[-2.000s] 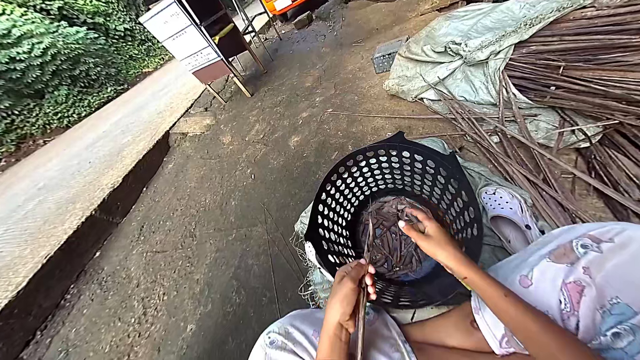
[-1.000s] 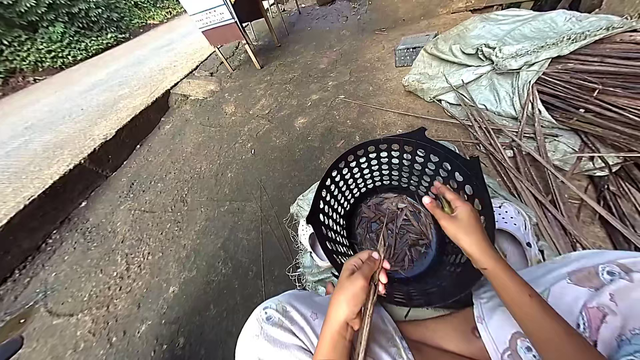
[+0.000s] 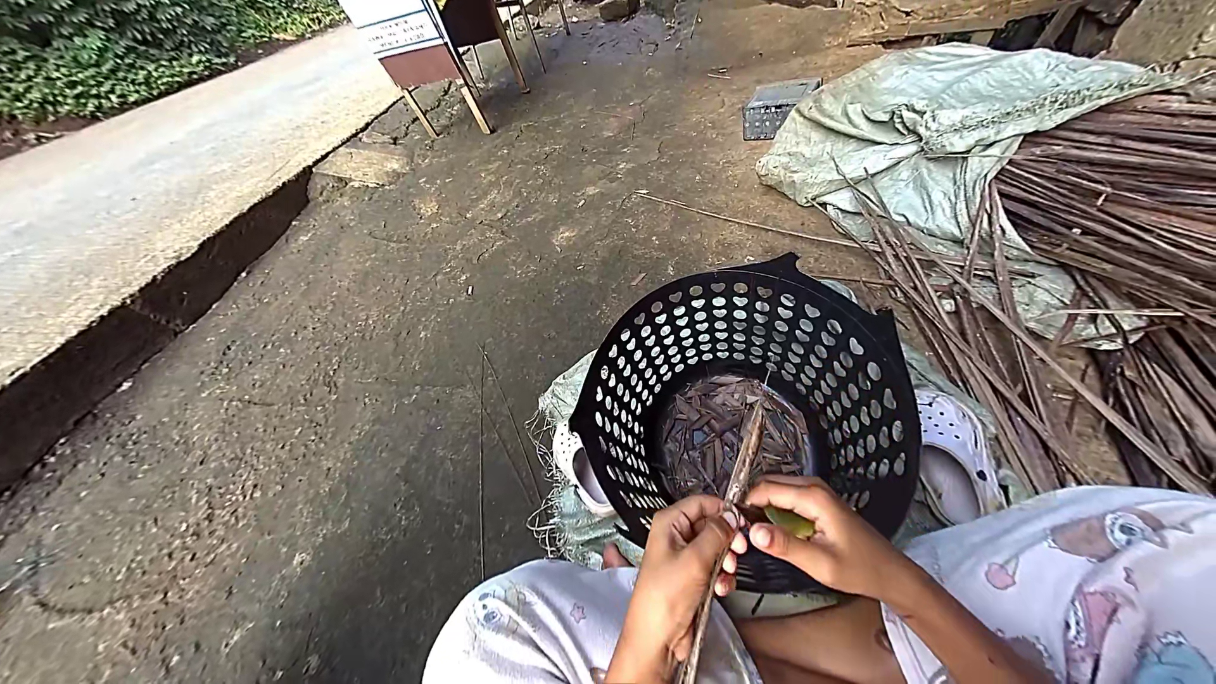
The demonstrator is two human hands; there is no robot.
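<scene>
A black plastic basket [image 3: 750, 313] with round and heart-shaped holes stands between my feet, with short dry leaf scraps [image 3: 708, 437] at its bottom. Over its near side, my left hand [image 3: 689, 560] grips a dry brown leaf strip [image 3: 750, 446], whose tip points up across the basket's opening. My right hand [image 3: 822, 532] is closed on a small tool with a yellow-green handle [image 3: 788, 522]. Its fingers meet the strip beside my left fingertips. The working end of the tool is hidden by my fingers.
Long dry palm leaf strips [image 3: 1121, 190] lie at the right, partly under a pale green woven sack [image 3: 931, 114]. A gray crate [image 3: 779, 104] sits behind. White clogs [image 3: 955, 456] flank the basket. A raised road edge [image 3: 180, 294] runs along the left; a signboard [image 3: 418, 57] stands beyond.
My right hand has come down from the basket's right side to the strip at my left hand. My left hand still holds the strip.
</scene>
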